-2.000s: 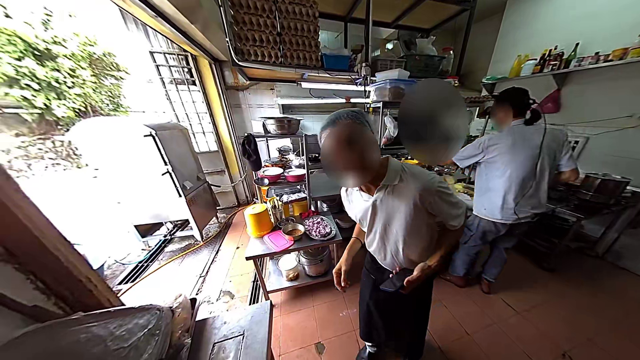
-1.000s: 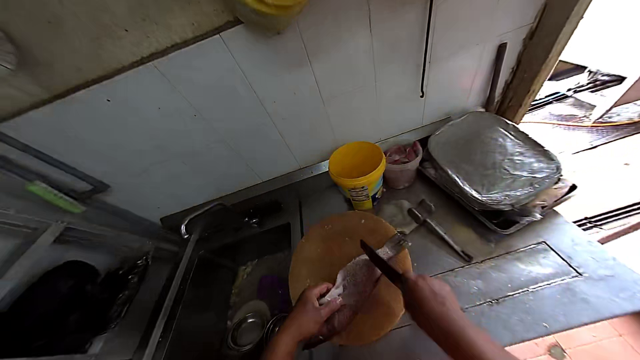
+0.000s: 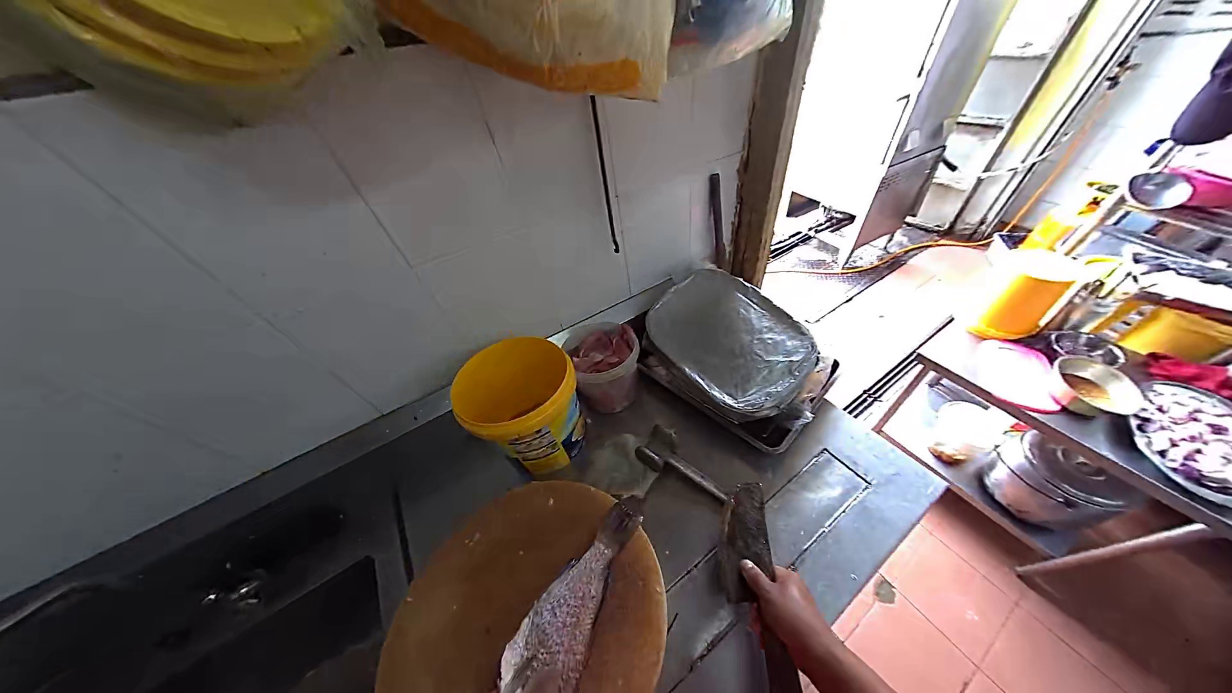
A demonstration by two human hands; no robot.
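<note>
On the round wooden chopping board (image 3: 452,602) lies a scaled fish (image 3: 568,616), its tail toward the board's far edge and its near end cut off by the frame. Right of the board, my right hand (image 3: 784,611) is closed around a dark, broad-bladed cleaver (image 3: 746,539) above the steel counter. Beyond the blade, a metal tool with a long handle (image 3: 693,476) lies on the counter, beside a translucent plastic piece (image 3: 616,467). My left hand cannot be made out; the bottom edge cuts off that side of the fish.
Behind the board stand a yellow plastic bucket (image 3: 515,404) and a tub of raw meat or fish pieces (image 3: 604,371). A plastic-wrapped tray (image 3: 731,337) sits near the doorway. The sink (image 3: 289,635) is at left. A side table (image 3: 1020,385) holds bowls and chopped onions.
One second ago both hands were at the fish, a dark blade in my right. Now my right hand is right of the board and my left is out of sight. The view has swung considerably.
</note>
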